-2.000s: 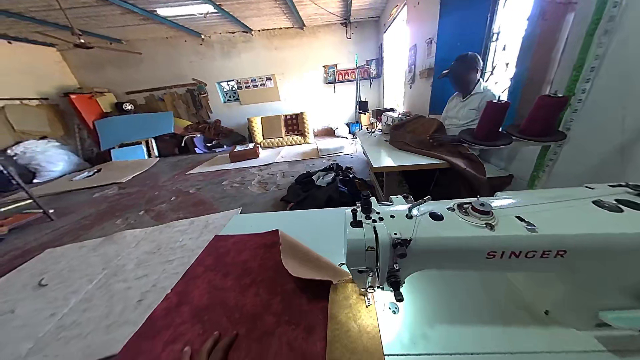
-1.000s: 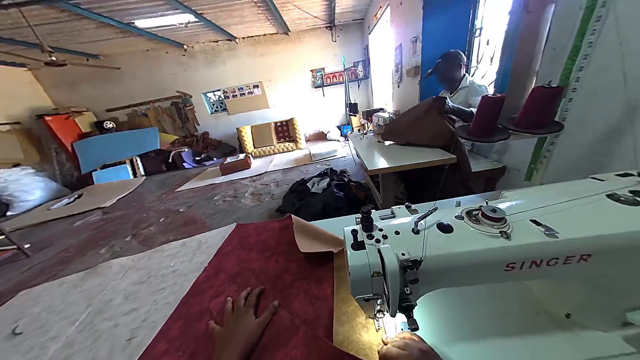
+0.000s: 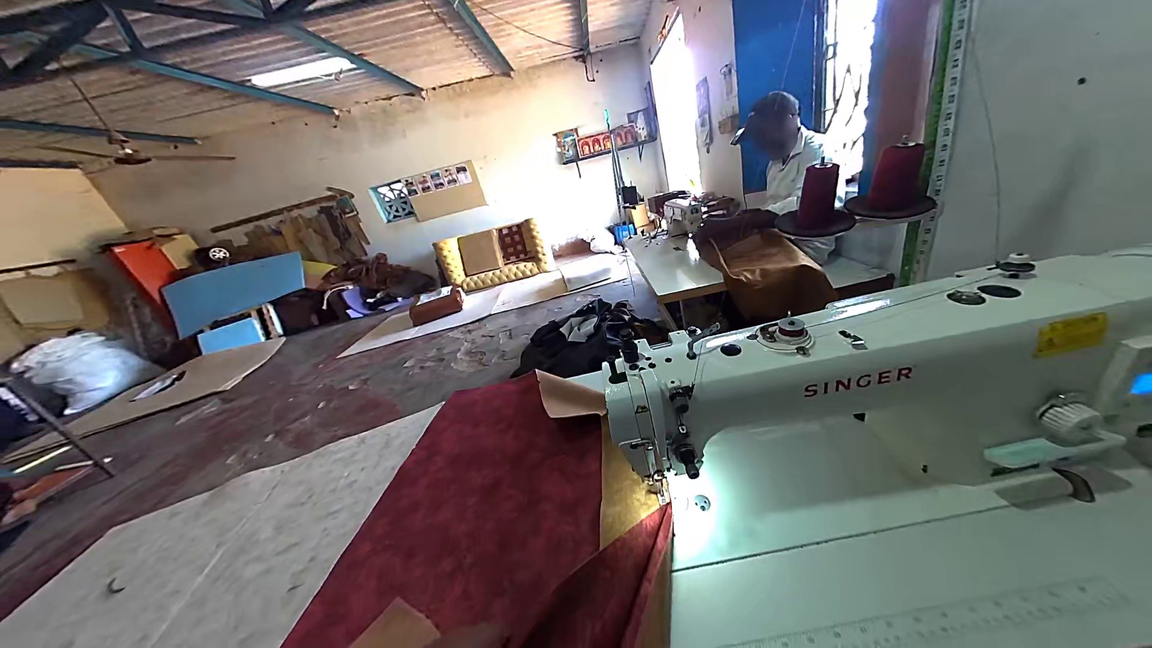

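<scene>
A dark red sheet of fabric or leather (image 3: pixel 486 468) lies beside the sewing machine (image 3: pixel 810 378), over a yellowish-brown piece (image 3: pixel 625 486). Its near right part is folded over, with the fold's edge close to the lit presser foot (image 3: pixel 661 486). A tan flap (image 3: pixel 569 396) turns up at the far corner, and another tan bit shows at the bottom edge. What seems to be a blurred part of my left hand (image 3: pixel 470 635) is at the bottom of the head view, by the fold; its grip is hidden. My right hand is out of view.
Pale sheet material (image 3: pixel 261 522) spreads left of the red piece. Two maroon thread cones (image 3: pixel 819 198) stand above the machine. Beyond, a person (image 3: pixel 792 153) sits at another table (image 3: pixel 670 270) with brown material. A dark cloth heap (image 3: pixel 585 337) lies behind the machine head.
My left hand, spread on the red sheet one second ago, has moved down to the edge of view. My right hand has left the needle area and the view. The red sheet's near part is now folded over.
</scene>
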